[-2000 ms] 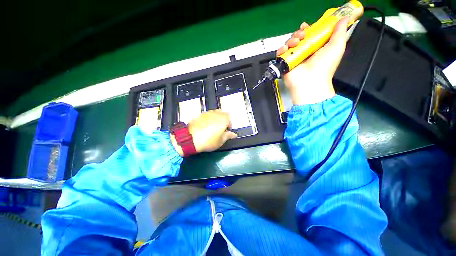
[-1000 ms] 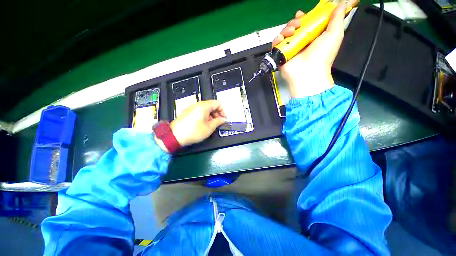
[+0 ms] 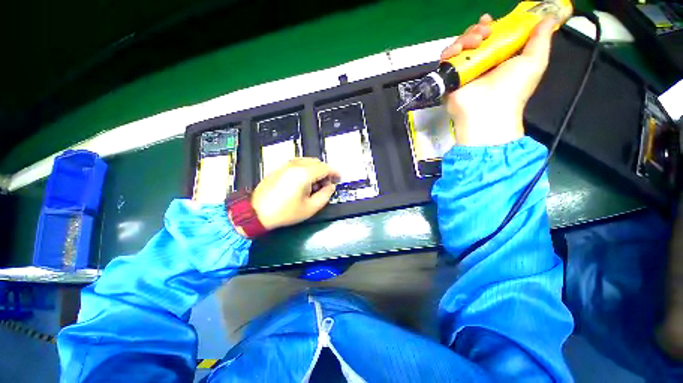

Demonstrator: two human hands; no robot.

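My right hand (image 3: 498,90) holds the yellow electric screwdriver (image 3: 502,46), its black nose and thin bit pointing down-left over the rightmost phone (image 3: 432,135). My left hand (image 3: 293,196), with a dark red wristband (image 3: 245,214), is at the lower left edge of the third phone (image 3: 347,153), fingers curled; whether it holds a small part cannot be told. Two more open phones, the second (image 3: 278,142) and the leftmost (image 3: 217,161), lie in slots of the black foam tray (image 3: 388,142). My left hand partly covers the second phone's lower end.
A blue two-compartment screw bin (image 3: 69,213) stands at the left of the green bench (image 3: 142,198). Another black tray (image 3: 592,112) with a phone (image 3: 653,142) lies at the right. The screwdriver's black cable (image 3: 573,105) crosses my right forearm.
My right hand and the screwdriver have moved right, uncovering more of the rightmost phone. My left hand has moved left from its earliest position, and stays by the third phone's lower end.
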